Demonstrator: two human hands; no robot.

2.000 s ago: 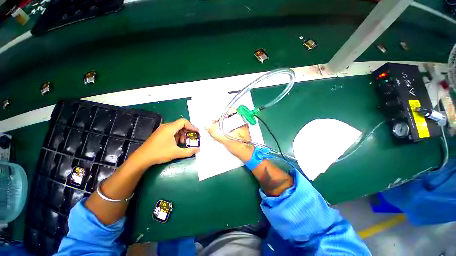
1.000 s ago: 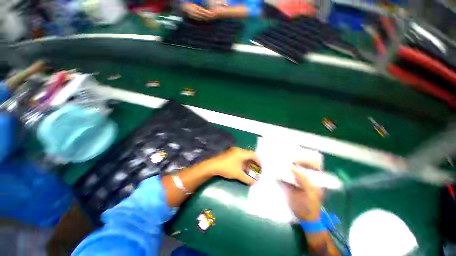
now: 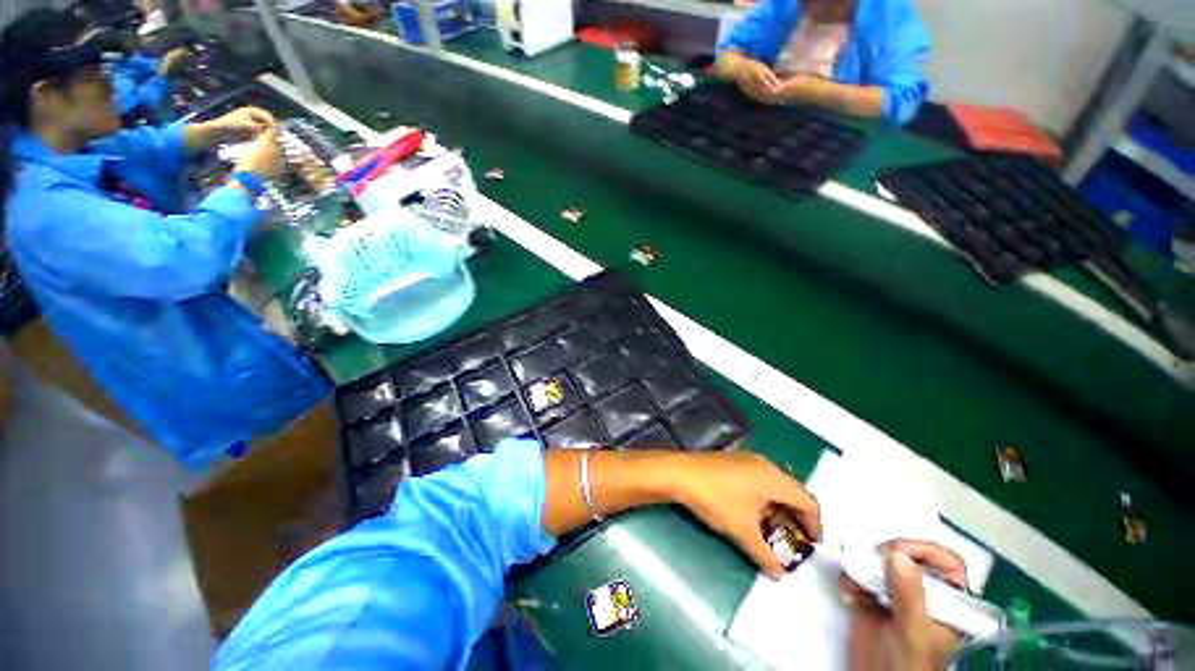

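My left hand (image 3: 747, 505) holds a small dark watch module (image 3: 789, 539) with gold and white inside, between thumb and fingers over a white paper sheet (image 3: 872, 505). My right hand (image 3: 911, 610), partly blurred and cut off by the bottom edge, holds a white glue dispensing syringe (image 3: 959, 608), its front end close to the module. Whether the tip touches the module cannot be told. A green cap (image 3: 1022, 627) is at the syringe's rear, with clear hose by it. Another module (image 3: 611, 608) lies on the bench, and one (image 3: 545, 393) sits in the black blister tray (image 3: 459, 406).
A green conveyor belt (image 3: 813, 347) with several modules runs behind a white rail (image 3: 773, 391). A light blue basket (image 3: 393, 282) stands beyond the tray. One person in blue (image 3: 144, 249) works at left, another (image 3: 839, 59) across the belt by black trays (image 3: 747, 135).
The view has swung left and up, bringing both workers into sight and moving the controller out. My left hand still holds the module. The syringe is now in clear view by the module.
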